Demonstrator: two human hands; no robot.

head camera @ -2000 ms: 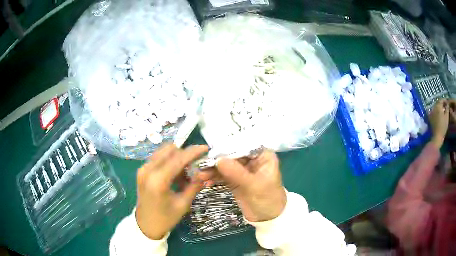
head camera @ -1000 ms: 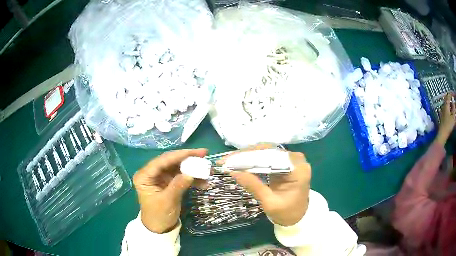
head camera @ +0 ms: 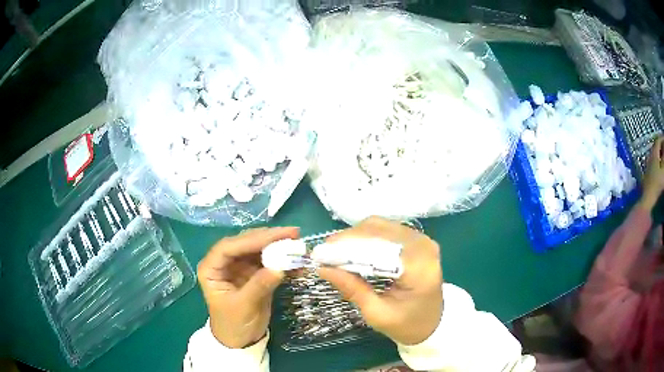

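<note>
My left hand grips a short rounded white end cap between thumb and fingers. My right hand grips a larger white plastic housing, pointing left at the cap. The two ends meet or nearly meet; a thin metallic part shows between them, but I cannot tell how far it sits inside either. Below the hands is the clear insert tray, heaped with metal inserts; the hands hide its upper part.
Two clear bags of white parts lie behind the hands, left and right. A partly filled blister tray is at left, a red-edged label behind it. A blue bin of white pieces and a neighbour's arm are at right.
Two seconds ago the hands were together and the parts mostly hidden. Cap and housing then came into view apart; since one second ago, they have drawn closer, and the housing tilts down to the right.
</note>
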